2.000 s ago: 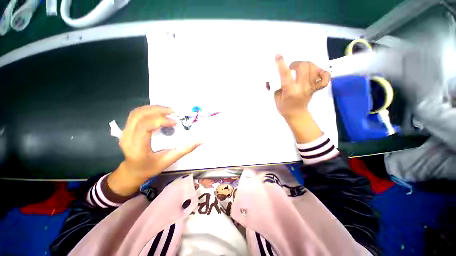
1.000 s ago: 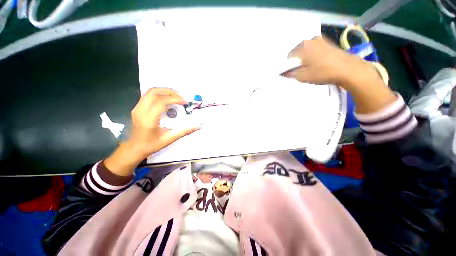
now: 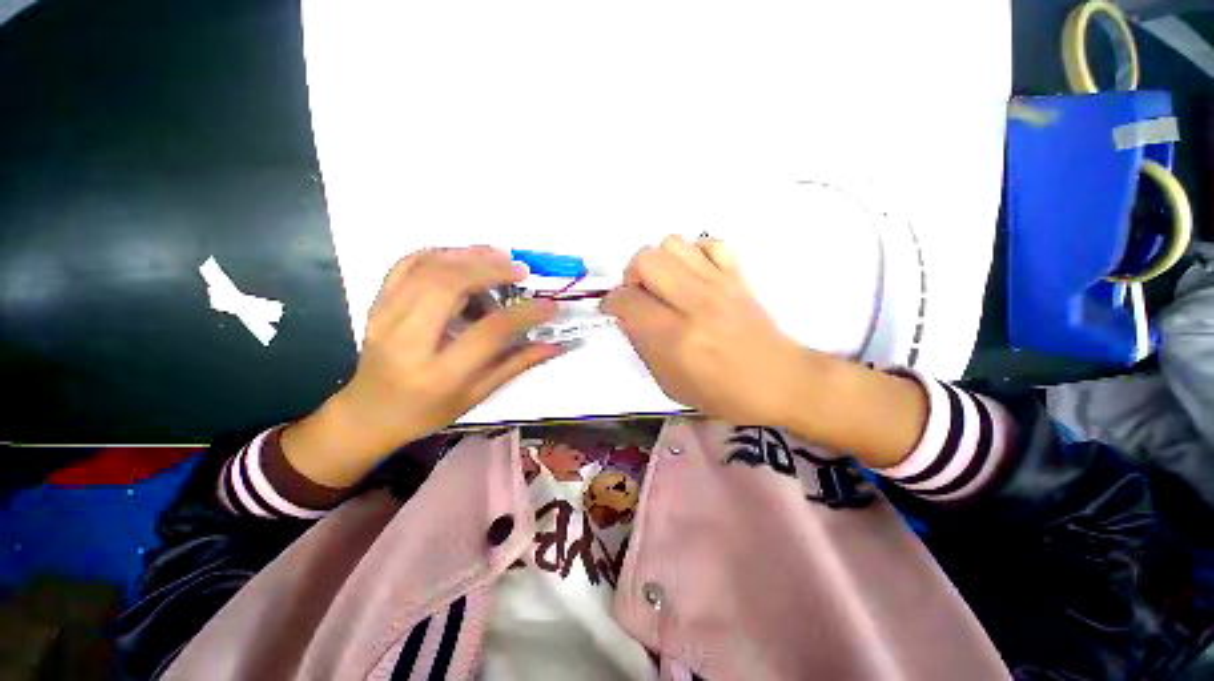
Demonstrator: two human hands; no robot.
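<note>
My left hand is closed around a white plastic housing over the white work sheet. A bright blue battery cell shows just beyond its fingertips. Thin dark red lead wires run from the housing to my right hand, whose fingertips are pinched on them. A long white curved arm shows as a thin arc on the sheet, right of my right hand. The ends of the wires are hidden under my fingers.
A blue tape dispenser with cream-yellow tape rolls stands at the right. A white bow-tie scrap lies on the dark bench at the left. Part of another person in grey shows at the right edge.
My right hand has come from the right side of the sheet to the wires beside my left hand. The blue cell shows more fully. The view has shifted nearer the sheet, and the conveyor has left it.
</note>
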